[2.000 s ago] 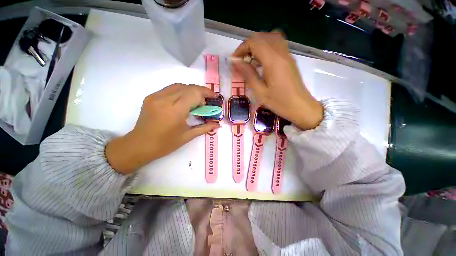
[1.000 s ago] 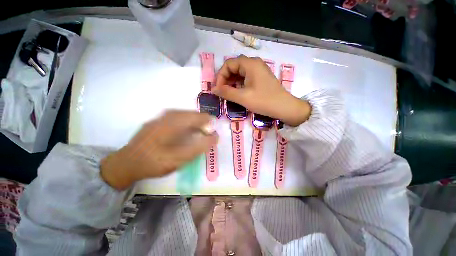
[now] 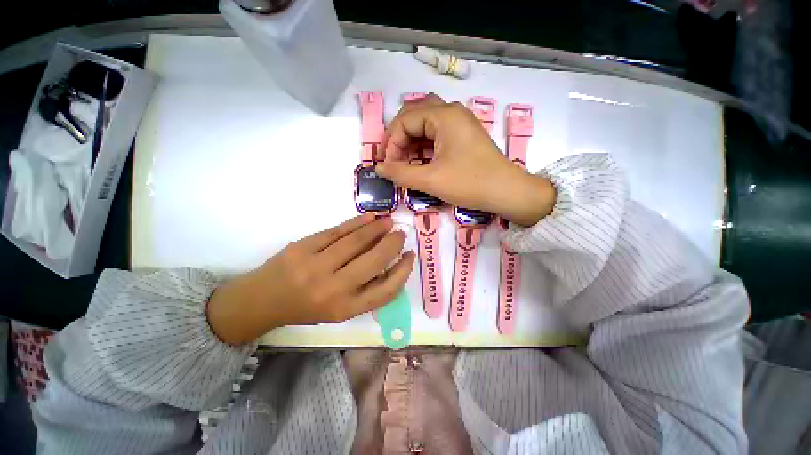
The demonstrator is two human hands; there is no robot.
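Observation:
Several pink smartwatches lie in a row on the white mat point(image 3: 213, 160). The leftmost watch point(image 3: 376, 190) has its dark screen up. My left hand point(image 3: 325, 271) is palm down over its lower strap, with a small white wipe point(image 3: 400, 233) between the fingertips. A mint-green pry tool point(image 3: 394, 322) sticks out from under that hand, its holed end towards me; whether the hand grips it is hidden. My right hand point(image 3: 458, 155) covers parts of the middle watches. Its thumb and fingertips meet at the leftmost screen's top edge; whether they hold anything thin cannot be seen.
A translucent bottle point(image 3: 307, 62) stands at the mat's far edge. A small whitish tube point(image 3: 442, 62) lies right of it. A white parts box point(image 3: 111, 169) with white wipes and dark tools is at left. Pink pieces show at the far right top.
My left hand moved off the leftmost screen towards me, and the green tool now points down towards me. My right hand came from the far strap ends to the leftmost screen's top edge.

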